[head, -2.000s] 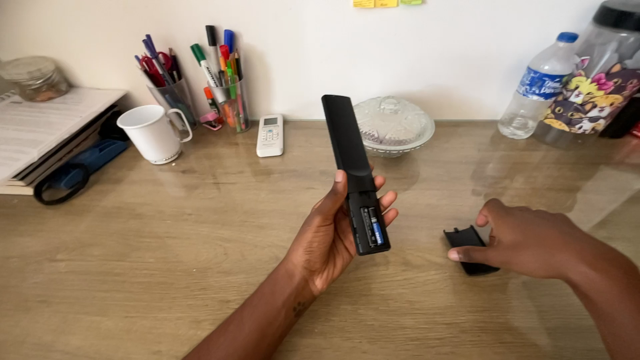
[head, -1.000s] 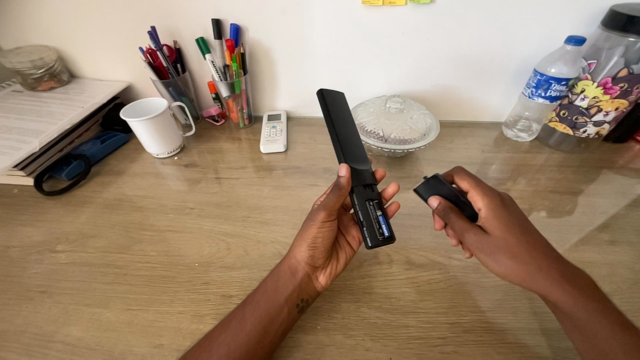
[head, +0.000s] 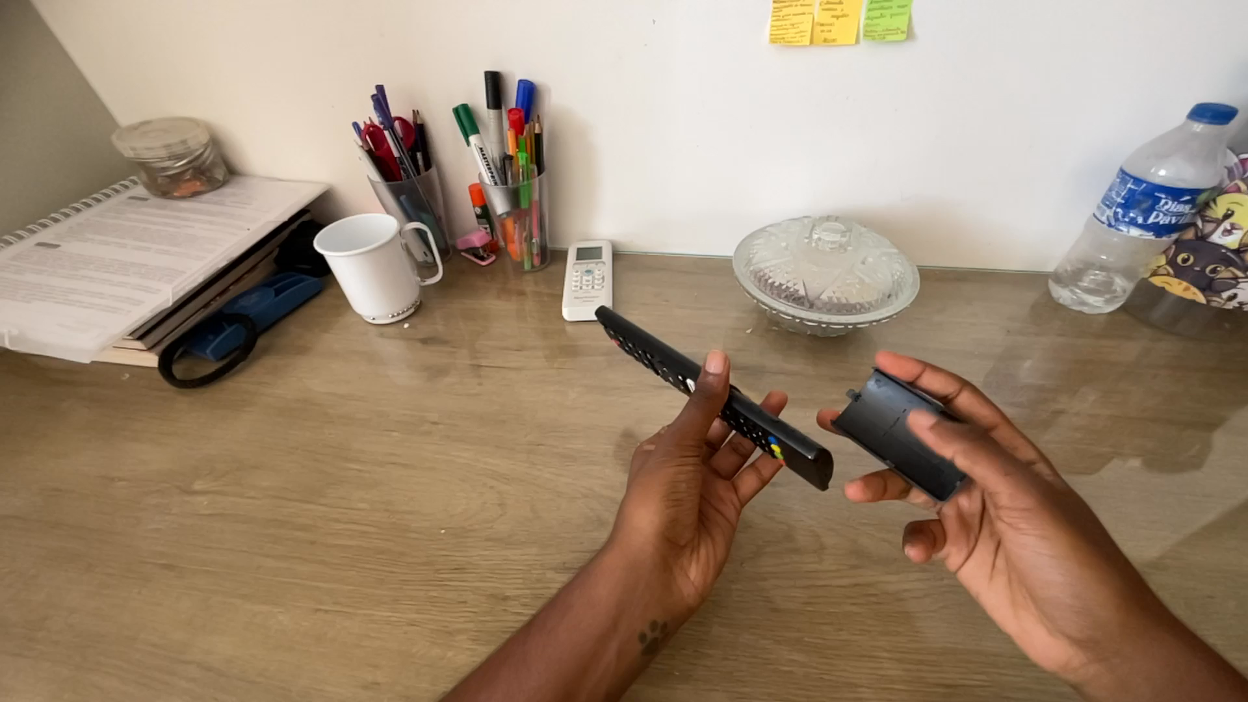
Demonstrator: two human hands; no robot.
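Observation:
My left hand (head: 697,478) holds a black remote control (head: 717,398) between thumb and fingers, above the wooden desk. The remote is turned on its edge, so part of its button side shows, with small coloured buttons near the lower right end. Its battery bay is hidden from view. To the right of it, my right hand (head: 985,497) grips a black plastic battery cover (head: 899,431), its hollow inner face towards me and a small tab at its left edge. Cover and remote are apart.
Along the wall stand a white mug (head: 363,263), two pen cups (head: 531,219), a white remote control (head: 589,283), a lidded glass bowl (head: 827,268) and a plastic water bottle (head: 1121,234). Papers (head: 127,253), a jar (head: 174,161) and a blue stapler-like object (head: 253,312) are at the left.
My right hand lifted the battery cover off the desk and has turned it inner face up. My left hand has rolled the remote, so its open battery bay no longer shows.

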